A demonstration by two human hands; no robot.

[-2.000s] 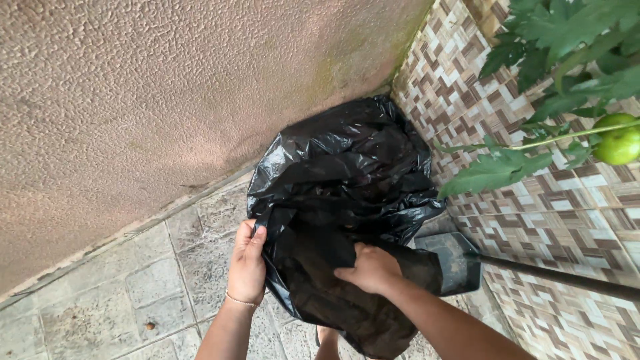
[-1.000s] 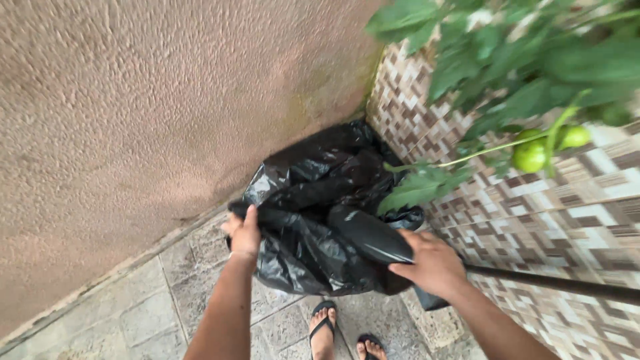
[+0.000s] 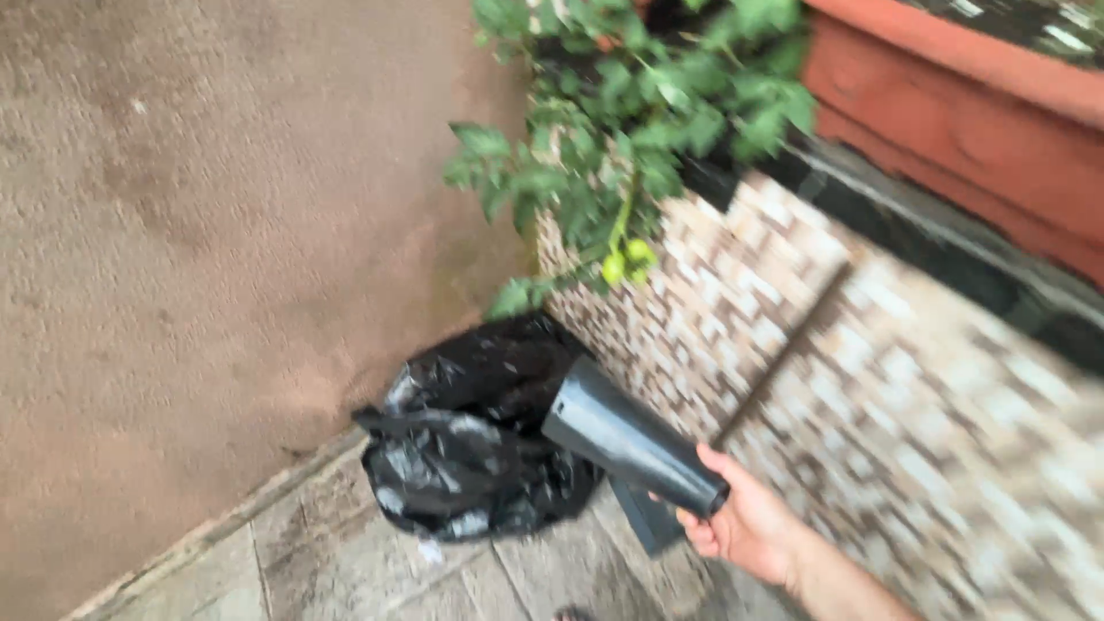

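Observation:
My right hand (image 3: 733,517) is closed around the narrow end of a dark grey, tapered plastic tube (image 3: 634,435), perhaps a blower nozzle. Its wide end points up and left, in front of a black plastic garbage bag (image 3: 483,470). The bag slumps on the paving in the corner between two walls, its top loose and crumpled; what it holds cannot be made out. My left hand is out of view.
Behind the tube a dustpan (image 3: 647,513) stands on the floor, its long handle (image 3: 785,354) leaning along the tiled wall (image 3: 914,414). A tomato plant (image 3: 595,164) with green tomatoes (image 3: 628,261) overhangs the corner, beside a terracotta-coloured planter (image 3: 957,112). A rough plaster wall (image 3: 233,216) rises at left.
My left hand has let go of the bag and left the view. The grey tube, partly over the bag a second ago, is now raised in my right hand. The view has swung right.

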